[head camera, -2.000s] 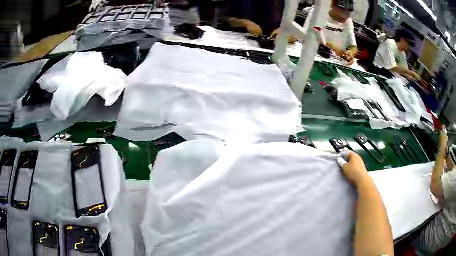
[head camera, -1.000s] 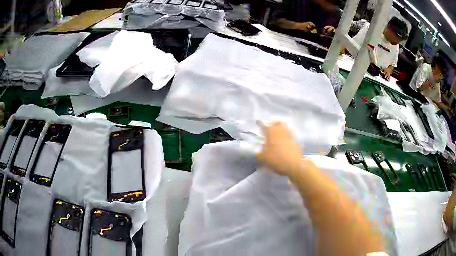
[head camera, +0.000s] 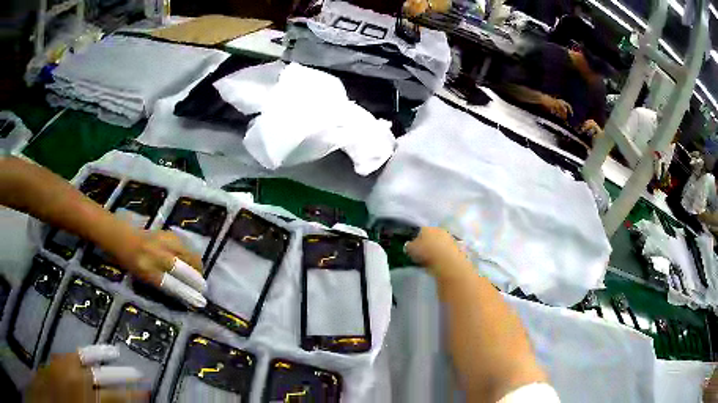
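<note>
A wrinkled white sheet (head camera: 582, 342) lies in front of me at the lower right. My right hand (head camera: 431, 245) reaches in from the bottom, its fingertips at the sheet's far left corner, beside a small dark part. The fingers are blurred, so I cannot tell if they grip. My left hand is not seen. At the left, black phone frames (head camera: 334, 253) lie in rows on a white cloth liner (head camera: 275, 311), with yellow-orange marks showing. Two hands with white finger cots, seemingly another person's, are over them: one hand (head camera: 153, 260) mid-tray, one hand (head camera: 59, 382) at the lower left.
A covered stack (head camera: 488, 189) stands behind my hand. A crumpled white sheet (head camera: 307, 118) lies on a black tray to its left. A pile of sheets (head camera: 118, 75) and a cardboard sheet (head camera: 209, 30) are at the back left. A pale post (head camera: 638, 118) and a person (head camera: 563, 79) are at the right.
The view has swung left. My right hand has moved from above the sheet to its far left corner. Two hands with finger cots have come in over the frames at the left.
</note>
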